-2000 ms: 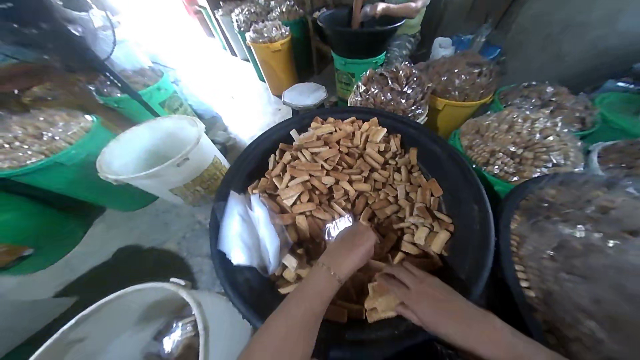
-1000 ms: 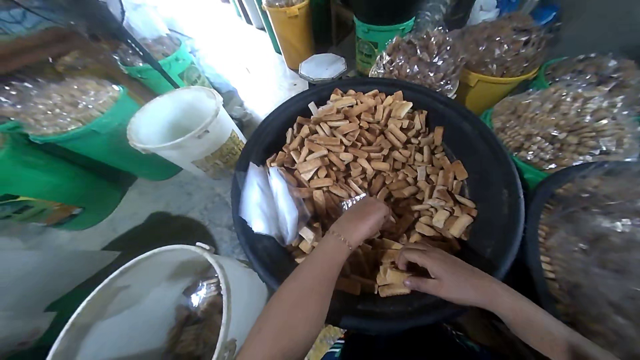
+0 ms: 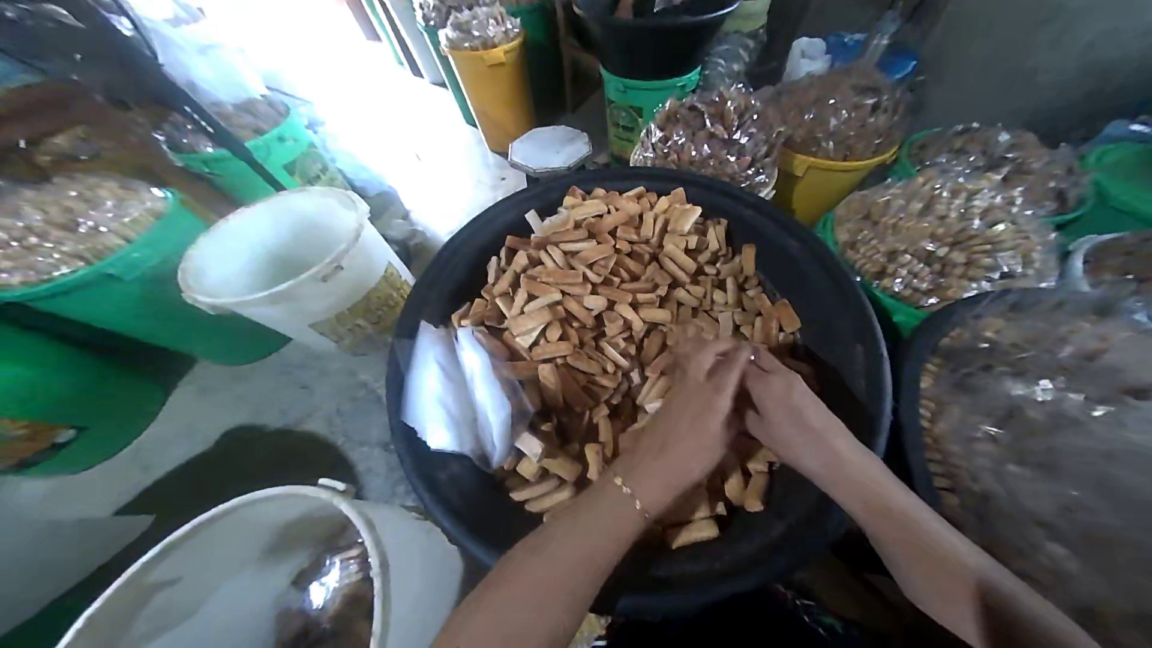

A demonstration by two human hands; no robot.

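A round black basin holds a heap of brown, stick-shaped baked pieces. Over the right part of the heap, my left hand, with a thin bracelet on its wrist, meets my right hand. Their fingers come together and point away from me. What lies between or under the fingers is hidden, so I cannot tell what either hand holds. Two stacks of clear plastic bags lie on the pieces at the basin's left side.
An open white bucket stands at the left; another, with a filled shiny bag inside, is at the lower left. Green and yellow buckets of bagged goods stand around. A large plastic-covered tub adjoins on the right. Behind is an octagonal white-topped object.
My hands were apart, the right one at a cluster of pieces near the basin's front and the left at a shiny plastic bag. Now they are together, farther right and forward.
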